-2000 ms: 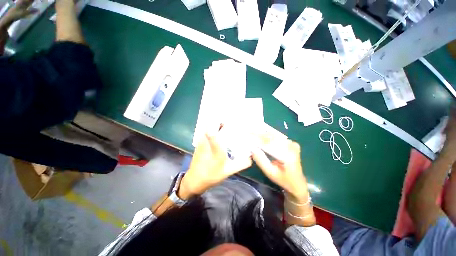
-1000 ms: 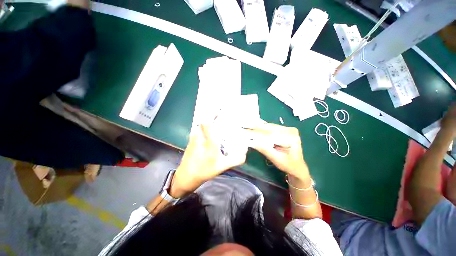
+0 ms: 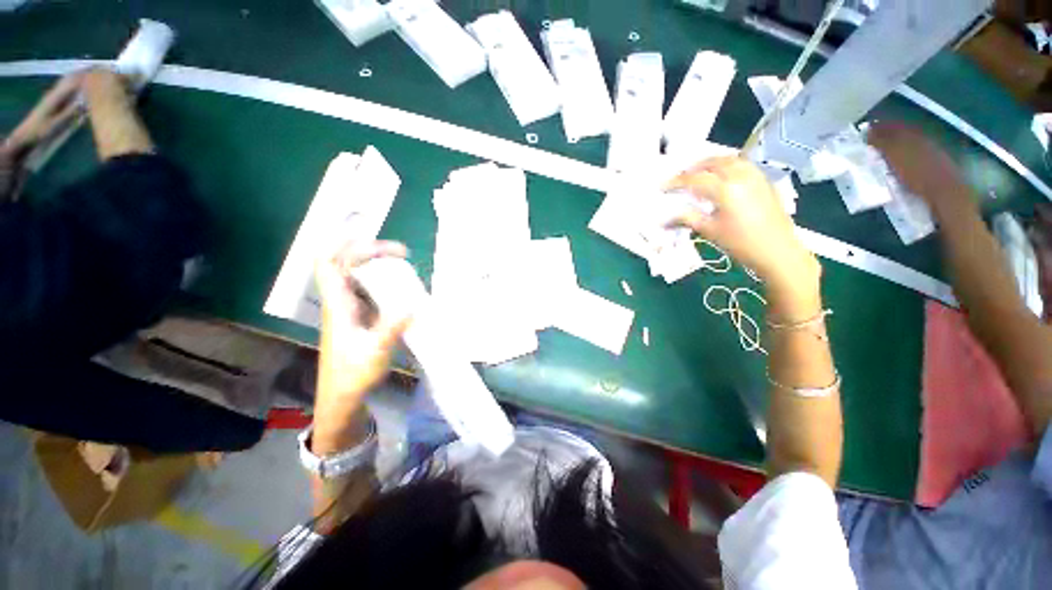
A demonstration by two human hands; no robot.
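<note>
My left hand (image 3: 360, 334) holds a slim white carton (image 3: 444, 357) by its upper end, tilted, low in front of me. It partly covers another white carton (image 3: 335, 225) lying on the green surface with its end flap up. My right hand (image 3: 744, 219) is at the pile of white papers (image 3: 632, 219) near the post, fingertips on the papers; whether it grips one cannot be told. A stack of flat white blanks (image 3: 482, 231) and a small white card (image 3: 591, 314) lie between my hands.
White folded papers or boxes (image 3: 577, 81) stand in a fanned row beyond the white strip (image 3: 461, 141). A slanting grey post (image 3: 877, 69) and rubber bands (image 3: 733, 317) are at right. Co-workers' arms reach in from both sides. An open brown box (image 3: 87, 496) is on the floor.
My hands have parted: the left moved left with the carton, the right reached up to the paper pile. The right-hand co-worker's arm now reaches toward the papers past the post.
</note>
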